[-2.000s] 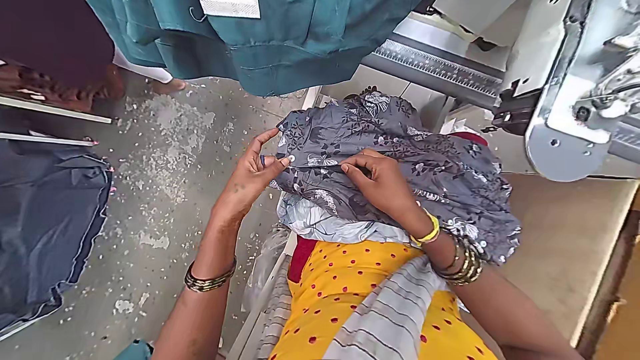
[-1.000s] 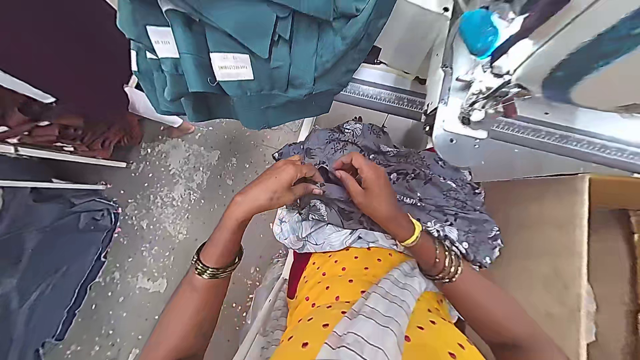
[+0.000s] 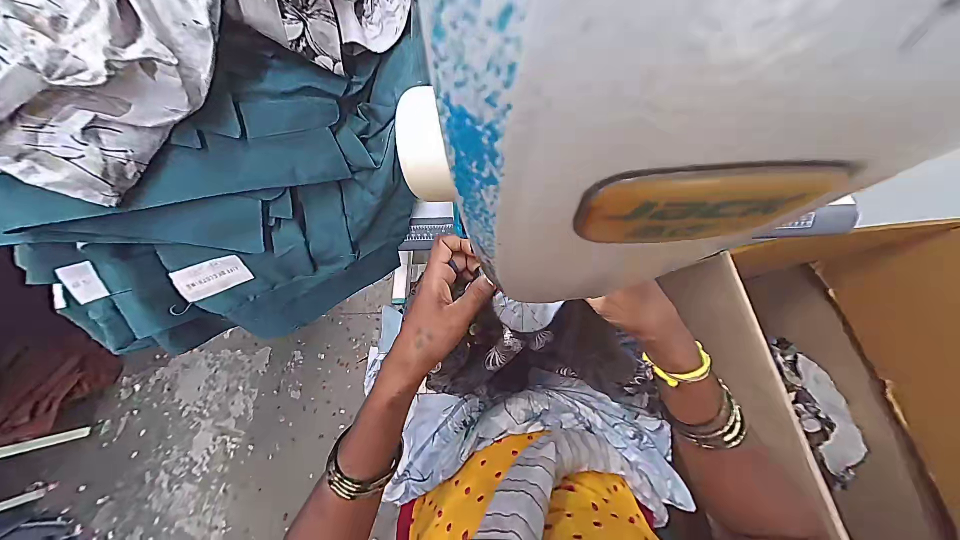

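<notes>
A white and blue Jack sewing machine head [image 3: 660,112] fills the upper right and covers the work area beneath it. My left hand [image 3: 448,292] is at its lower left edge, thumb and fingers pinched at the dark floral fabric; the edge it grips is partly hidden. My right hand [image 3: 637,311] is under the machine's lower edge, its fingers hidden. Between my wrists and over my lap hangs dark floral fabric [image 3: 517,352], with its pale blue-white side [image 3: 540,412] turned out below.
Stacked teal garments [image 3: 300,165] with white labels lie at upper left, under white printed cloth [image 3: 90,90]. A cardboard box [image 3: 862,315] holding a fabric scrap [image 3: 825,412] stands at right. Lint litters the floor [image 3: 217,420]. A ruler strip [image 3: 427,231] shows beside my left hand.
Both hands, with the floral fabric, have moved from above my lap to the sewing machine. The view has shifted forward, so the machine head now hides much of the work area.
</notes>
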